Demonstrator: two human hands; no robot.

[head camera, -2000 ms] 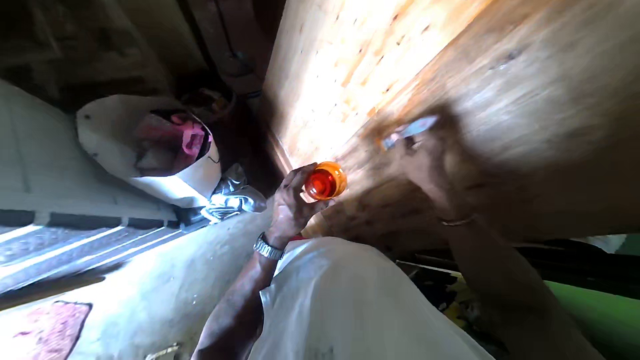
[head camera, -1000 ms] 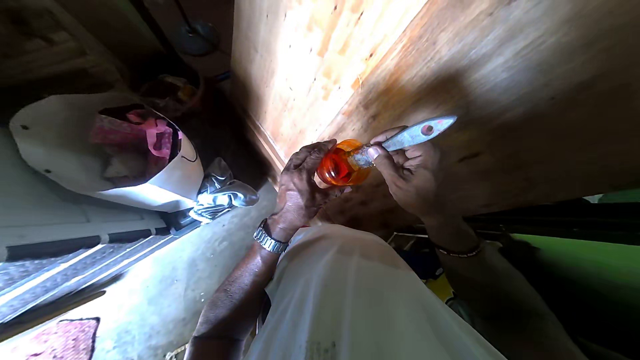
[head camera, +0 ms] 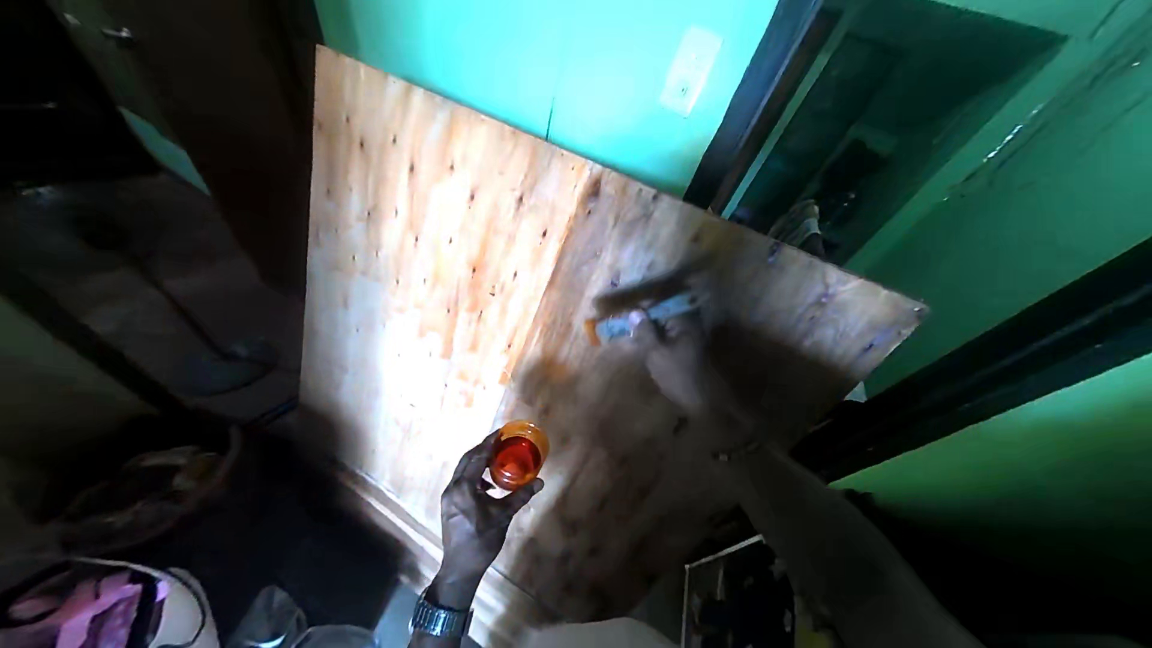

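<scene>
My left hand (head camera: 481,513) holds a small clear cup (head camera: 519,454) with orange-red liquid in it, its mouth facing up towards me. A flat paintbrush (head camera: 643,315) is in my right hand (head camera: 675,355), blurred by motion, its orange-wetted bristles pointing left and close to the plywood panel (head camera: 432,225). Whether the bristles touch the wood cannot be told. The panel stands against a green wall; its left part is pale and brightly lit, while the right part lies in shadow. A dark shadow of the brush falls just above it.
A wall plate (head camera: 691,72) sits above the panel. At the lower left are a white container (head camera: 189,603) with pink material and a round basket (head camera: 229,468). A stand base (head camera: 220,367) is on the floor at left. A dark-framed opening (head camera: 765,99) lies at upper right.
The brush was at the cup one second ago and is now away from it, up by the panel's middle. The view has swung up, bringing the green wall into sight.
</scene>
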